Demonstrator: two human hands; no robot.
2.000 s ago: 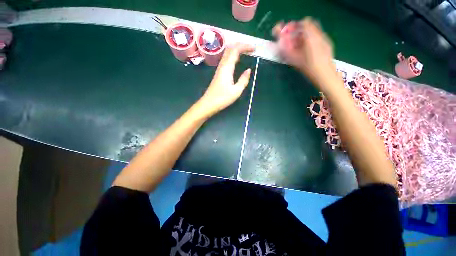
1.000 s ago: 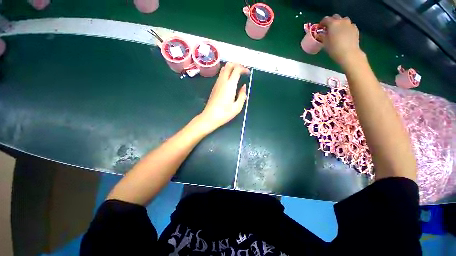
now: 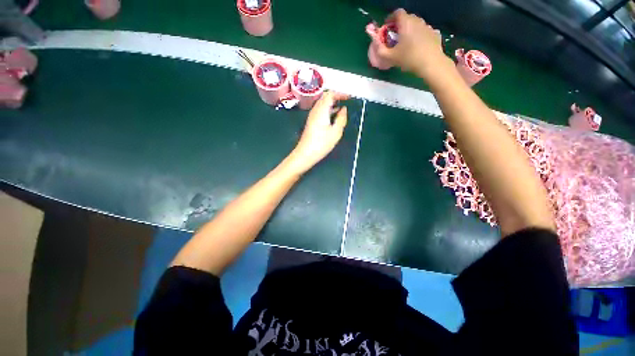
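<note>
My right hand (image 3: 416,43) grips a pink housing (image 3: 379,54) over the green belt; its open end shows a dark centre, and my fingers cover part of it. My left hand (image 3: 322,132) rests on the work surface with fingers apart, holding nothing, its fingertips close beside the right one of two set-aside housings. These two housings (image 3: 270,85) (image 3: 306,89) stand side by side at the pale strip, mouths up, with white inserts inside. Thin wires stick out by the left one.
More housings lie on the belt (image 3: 257,21) (image 3: 475,67) (image 3: 583,118). A heap of pink rings (image 3: 462,182) and a clear plastic bag (image 3: 599,201) are at right. Stacked pink parts (image 3: 12,87) sit at far left. A blue crate (image 3: 600,313) is at lower right.
My right hand has moved left with a housing now in its grip. Another housing shows on the belt to its right. My left hand stays beside the pair.
</note>
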